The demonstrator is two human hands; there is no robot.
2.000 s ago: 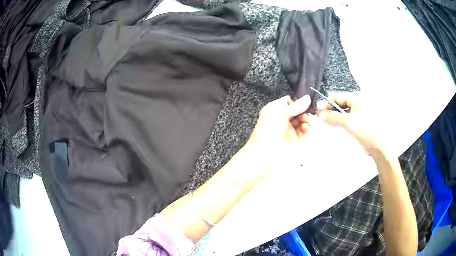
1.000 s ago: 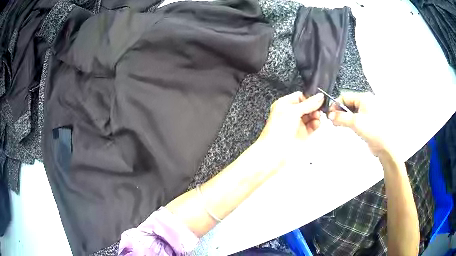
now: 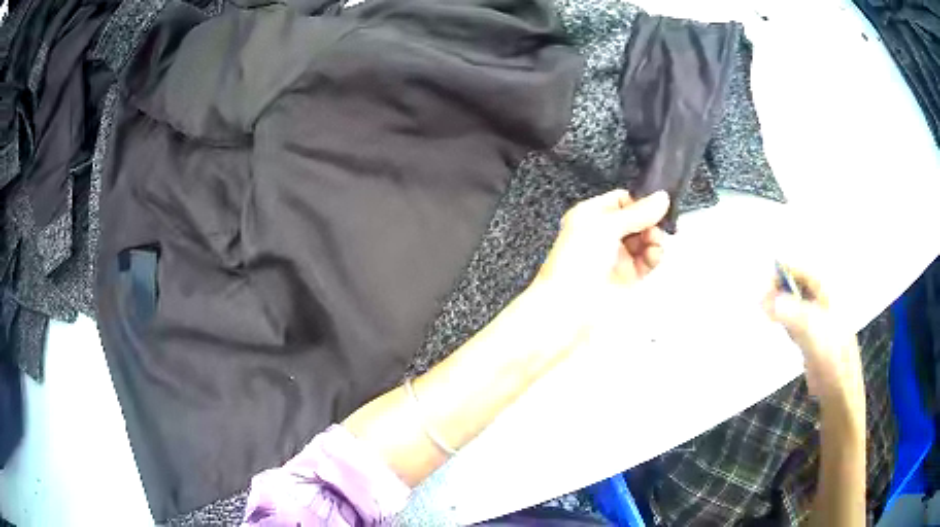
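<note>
The jacket in work lies with its dark lining up and speckled grey tweed along its right side. A dark lining piece, perhaps a pocket bag, lies over the tweed. My left hand pinches its lower tip between thumb and fingers. My right hand is apart from the cloth, to the right over the table, closed around the small thread snips, which are blurred and mostly hidden by the fingers. A small bluish-black label or tab shows on the lining at the left.
More tweed and dark lined garments are heaped at the left of the white table. Plaid cloth lies in a blue bin below the table's curved edge. Dark cloth is at the upper right.
My right hand has moved away from the lining tip, right and down, with the snips. My left hand still pinches the tip. The jacket has shifted slightly right in view.
</note>
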